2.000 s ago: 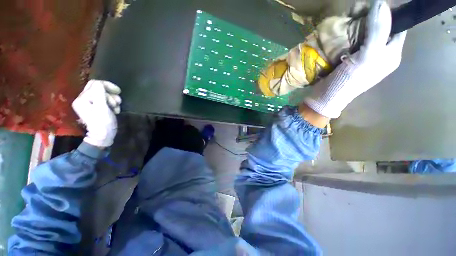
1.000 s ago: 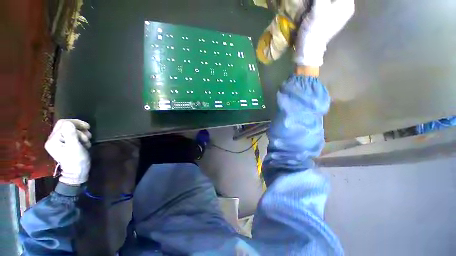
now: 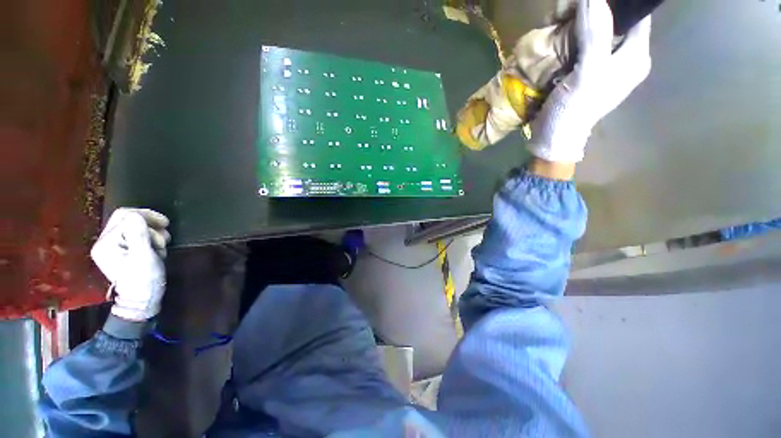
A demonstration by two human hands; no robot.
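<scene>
A green printed circuit board (image 3: 342, 154) with small white marks lies flat on the dark green-grey surface in front of me. My right hand (image 3: 591, 94), in a white knitted glove, is closed around the wrapped nozzle (image 3: 512, 92), with off-white cloth and yellow bands. Its blunt yellowish tip is at the board's right edge; whether it touches cannot be told. My left hand (image 3: 135, 261), in a white glove, is at the surface's front left edge with its fingers curled. Nothing shows in it, and its palm side is partly hidden.
A worn red flap (image 3: 51, 171) hangs at the left. Crusty yellowish sealant (image 3: 147, 51) runs along the booth's left edge. A metal wall (image 3: 685, 128) stands at the right. A thin blue cord (image 3: 212, 342) is near my left wrist.
The nozzle in my right hand has moved from over the board's right part to its right edge. The board appears further left in view and more squarely seen. My left hand appears lower.
</scene>
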